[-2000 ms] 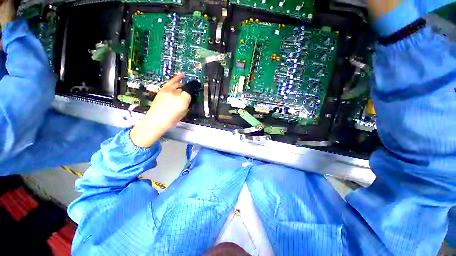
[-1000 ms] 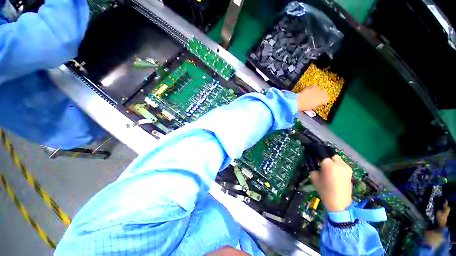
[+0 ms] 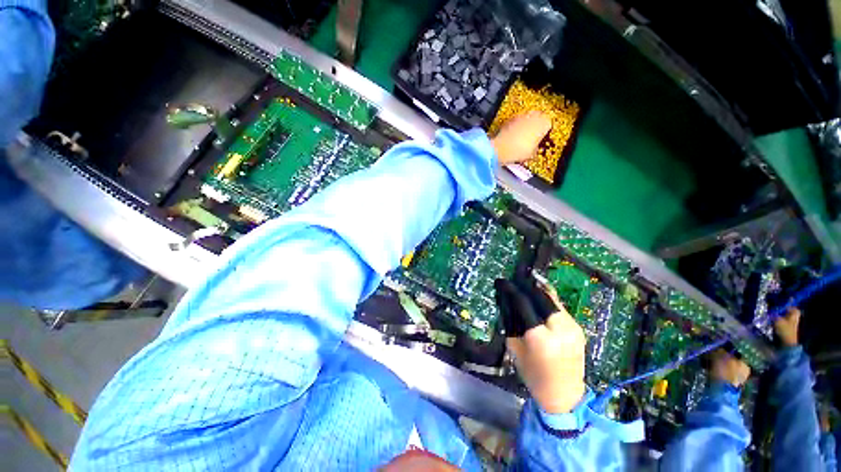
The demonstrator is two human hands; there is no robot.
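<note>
My left hand is in the black bin of small yellow components beyond the line. Its fingertips are hidden in the heap. My right hand has black coverings on some fingers and a light blue wrist band. It is over the lower right edge of a green circuit board in a black pallet. I cannot tell whether its fingers hold anything. My left sleeve crosses the line and covers part of the boards.
A bin of dark grey components with crumpled clear plastic adjoins the yellow one. Another board lies to the left, more to the right. A metal rail runs along the near side. Other people's arms show at left and lower right; a blue cord crosses the right side.
The view has shifted, so the bins appear further left. My left hand remains in the yellow bin. My right hand has moved nearer over the board. Other hands and a blue cord now show at right.
</note>
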